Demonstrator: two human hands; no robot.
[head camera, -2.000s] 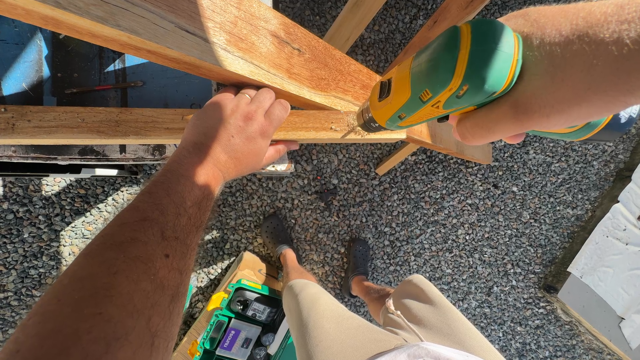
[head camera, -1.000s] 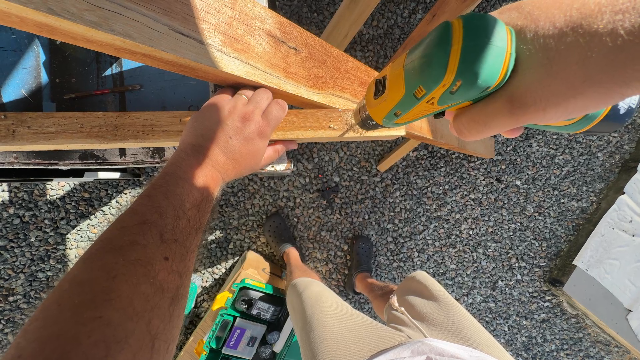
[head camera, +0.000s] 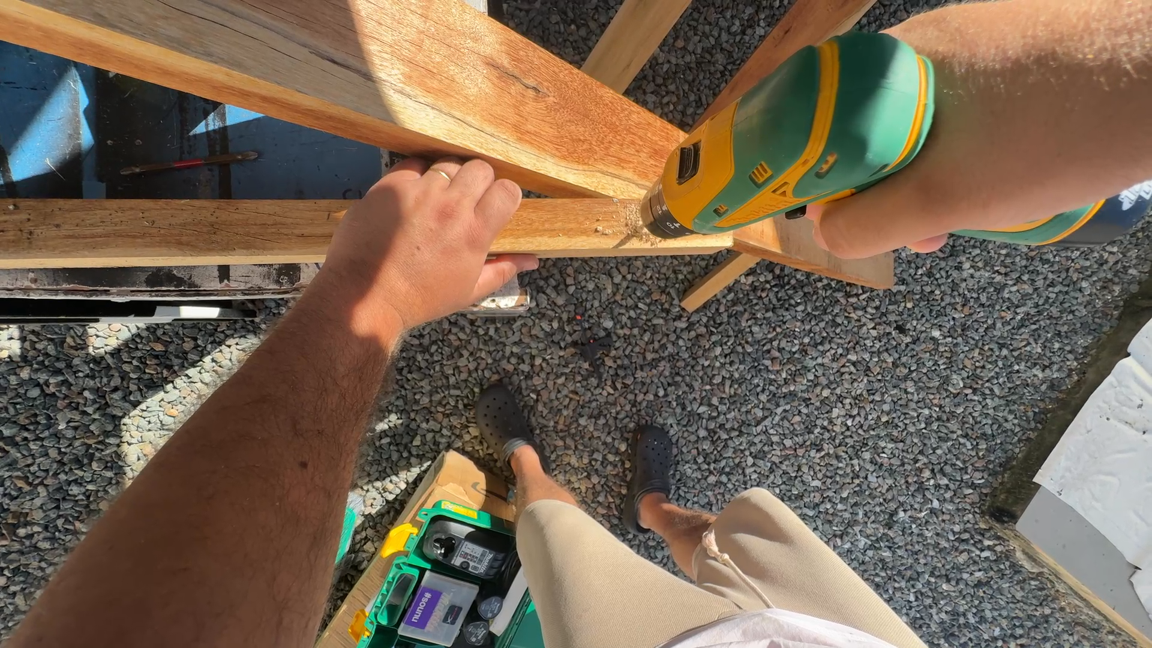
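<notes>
My right hand grips the handle of a green and yellow cordless drill. The drill's chuck is close against the top of a narrow wooden board, near its right end, with wood shavings around it; the bit is hidden. My left hand, with a ring on one finger, is clasped over the same board left of the drill, fingers on the far edge and thumb on the near edge. A wide wooden plank runs at an angle behind it and meets it near the chuck.
Under the boards is a blue and dark surface with a red pencil. More wooden pieces reach beyond. On the gravel below, an open green tool case rests on wood by my legs. White sheeting lies at right.
Since two seconds ago the drill's chuck has come closer to the narrow board, and the bit that showed then is out of sight. My left hand has stayed in place.
</notes>
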